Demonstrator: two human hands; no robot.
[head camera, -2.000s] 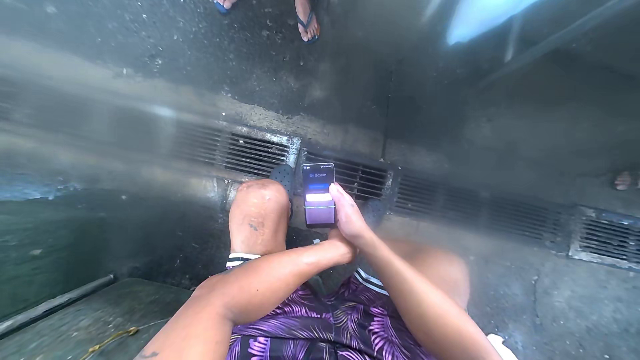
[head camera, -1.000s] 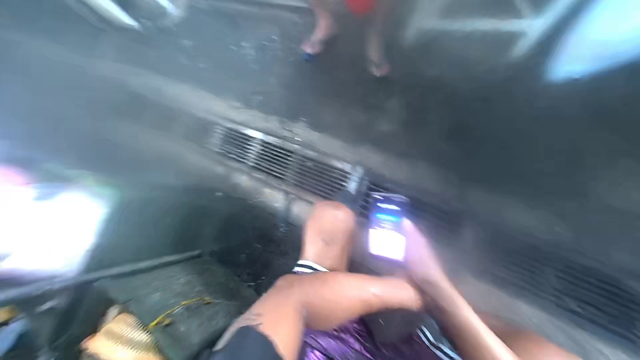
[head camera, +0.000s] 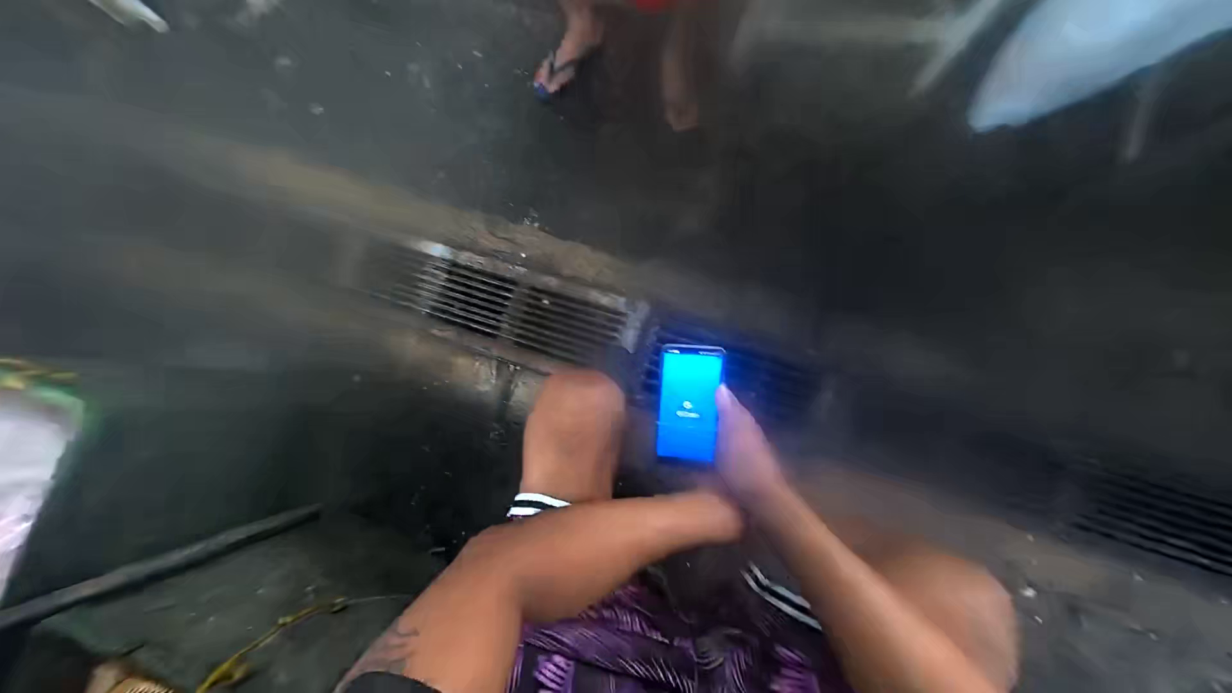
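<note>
A smartphone (head camera: 689, 404) with a bright blue screen lies in my right hand (head camera: 746, 443), upright between my knees, thumb along its right edge. My left forearm crosses over my lap, and its hand end reaches under my right wrist; the left hand itself is hidden there. Beneath both arms are purple patterned shorts (head camera: 654, 640) with striped hems.
Past my knees a metal drain grate (head camera: 525, 308) runs across the dark wet ground. A person's feet (head camera: 573, 63), one in a flip-flop, stand beyond it. At the lower left are a bar (head camera: 164, 568) and a yellow cord (head camera: 260, 645).
The phone's screen has turned from a dark page with a light panel to plain bright blue. The view has shifted. My right hand has kept hold of the phone.
</note>
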